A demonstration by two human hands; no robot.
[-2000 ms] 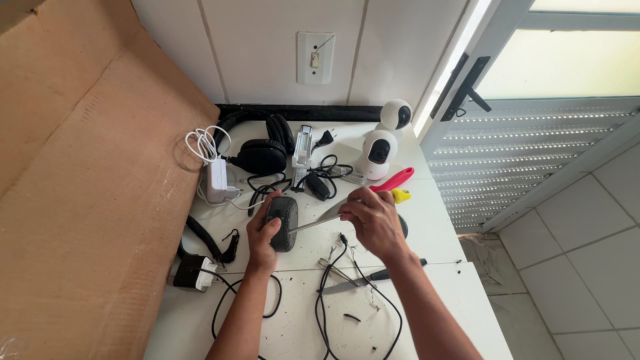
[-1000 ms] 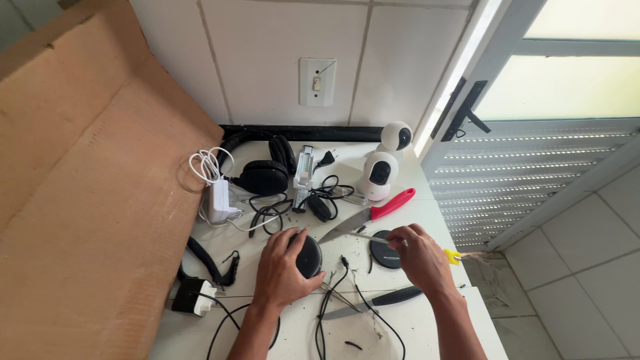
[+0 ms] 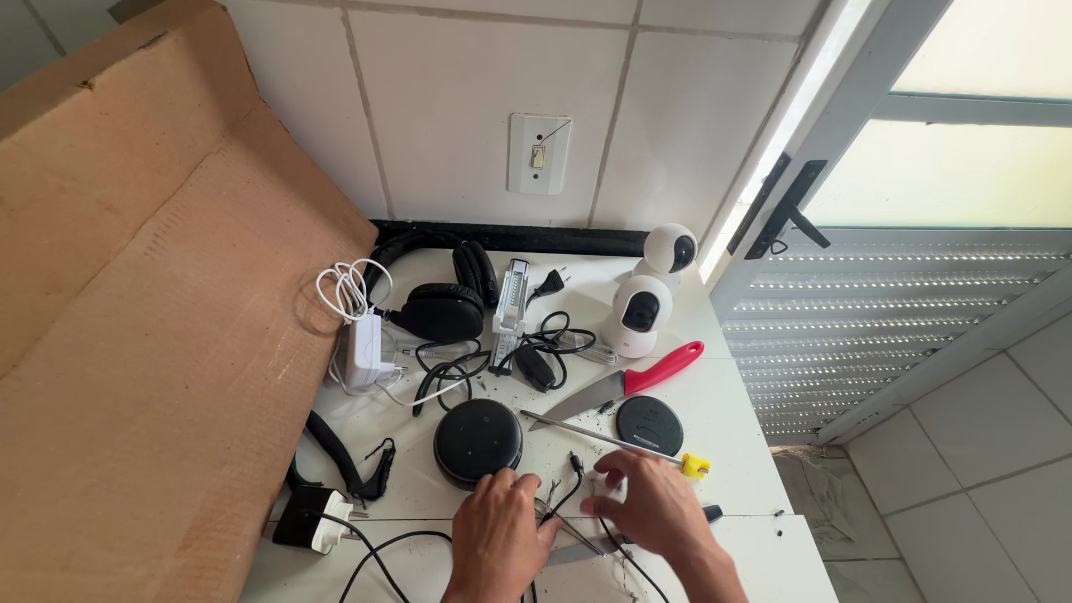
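Note:
My left hand (image 3: 502, 532) is at the front of the white table, thumb and forefinger closed on a black cable (image 3: 567, 500) just below its small plug. To its right my right hand (image 3: 649, 502) hovers with fingers apart, close to the cable's other run. A round black smart speaker (image 3: 477, 440) sits beyond my left fingertips. The screwdriver (image 3: 607, 437), with a yellow handle, lies between the speaker and a round black base cover (image 3: 649, 425). Behind it rests a red-handled knife (image 3: 662, 368). A second knife (image 3: 578, 551) is partly hidden under my right hand.
Black headphones (image 3: 440, 310), a clear and metal bracket (image 3: 511, 310), coiled black cords (image 3: 553, 339) and two white cameras (image 3: 639, 314) stand at the back. At left are a white adapter (image 3: 364, 347), a black-and-white plug adapter (image 3: 314, 519) and a large cardboard box (image 3: 159, 301).
My left hand has let go of the speaker and moved to the cable. The screwdriver has left my right hand and lies on the table. Two seconds ago my left hand held the speaker up.

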